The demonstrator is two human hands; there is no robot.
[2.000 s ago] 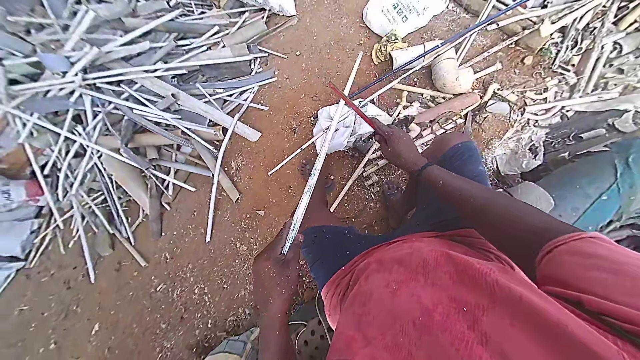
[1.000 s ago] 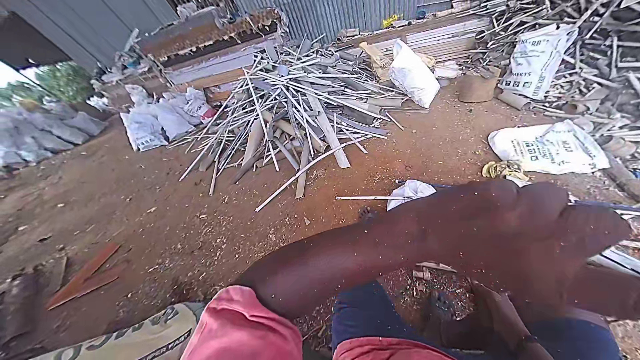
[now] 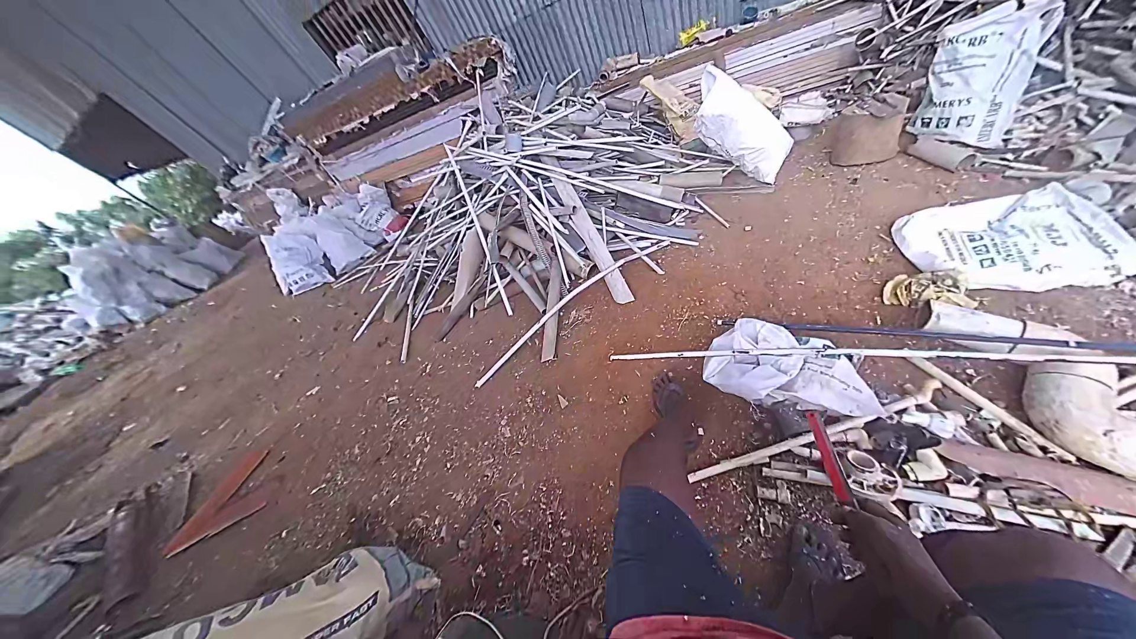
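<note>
At the lower right, my right hand (image 3: 879, 550) is closed around the lower end of a narrow red tool (image 3: 828, 457), whose exact kind cannot be told. The tool points up and away over scrap pipe pieces. My left hand is out of view. Beyond the red tool lies a crumpled white sack (image 3: 781, 368), crossed by a long white plastic strip or pipe (image 3: 674, 356) and a dark blue rod (image 3: 941, 334). A pale pipe (image 3: 754, 461) lies slanted by my right hand. Short cut pipe pieces and a curved white pipe elbow (image 3: 1078, 404) are on the right.
A large heap of pipes and strips (image 3: 541, 213) lies ahead on bare soil. Filled sacks (image 3: 319, 235) stand left of it, and a printed white sack (image 3: 1021, 235) lies right. Red-brown angled pieces (image 3: 217, 510) and a beige sack (image 3: 302, 603) are at lower left.
My left hand held a pale strip two seconds ago; its arm crossed the view one second ago, and it is now out of view. The view has swung up and left.
</note>
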